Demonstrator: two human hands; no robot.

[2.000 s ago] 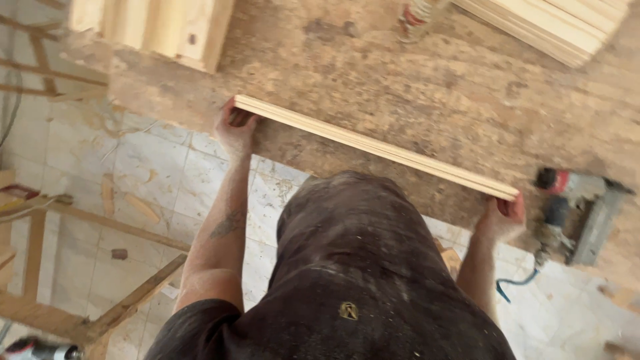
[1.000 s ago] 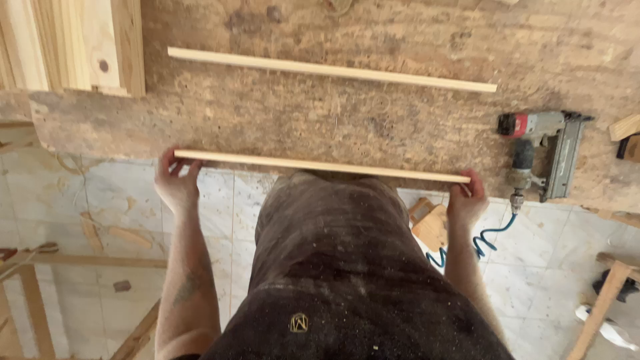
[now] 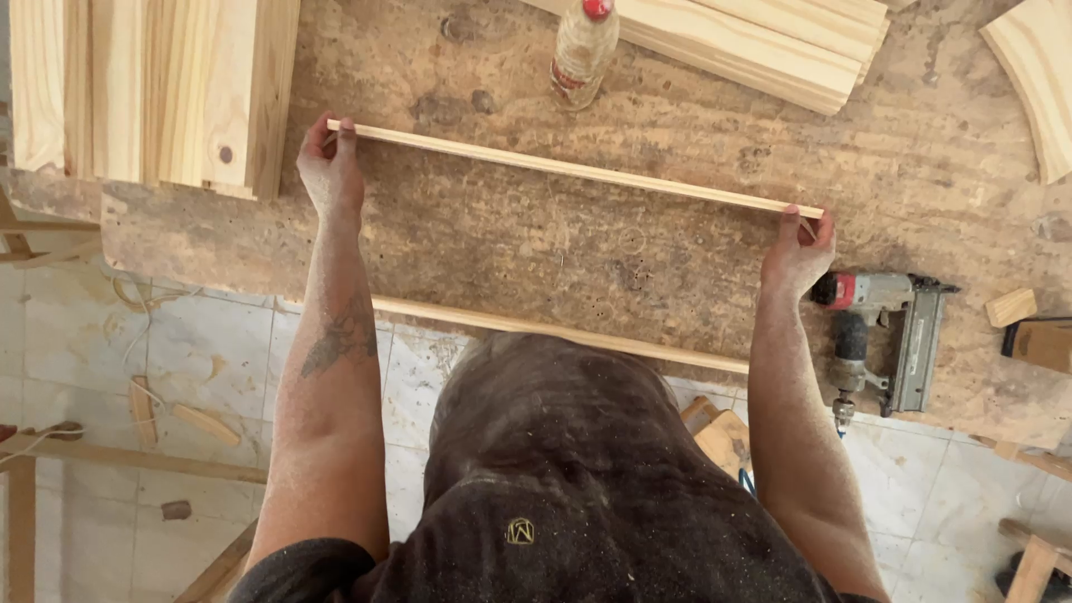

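Note:
A thin pale wooden strip [image 3: 553, 165] spans between my hands over the worn wooden worktable [image 3: 519, 251]. Its left end is pinched between the thumb and fingers of my left hand [image 3: 332, 163], beside the stacked boards. My right hand [image 3: 798, 251] grips the right end, just above a pneumatic nail gun [image 3: 879, 335] that lies on its side. A second wooden strip [image 3: 553, 329] lies along the table's near edge, in front of my body; my right forearm hides its right end and my left forearm is at its left.
Stacked pine boards [image 3: 180, 92] stand at the far left. More boards [image 3: 754, 50] lie at the back, beside a clear bottle with a red cap [image 3: 584, 59]. A curved wooden piece [image 3: 1034, 84] is at the right. Wooden frame parts [image 3: 142, 456] and scraps are on the tiled floor.
Two seconds ago both hands held strips together at the near edge. A second ago one strip lay farther back and I held another at the edge. Now my hands are farther back, on the rear strip.

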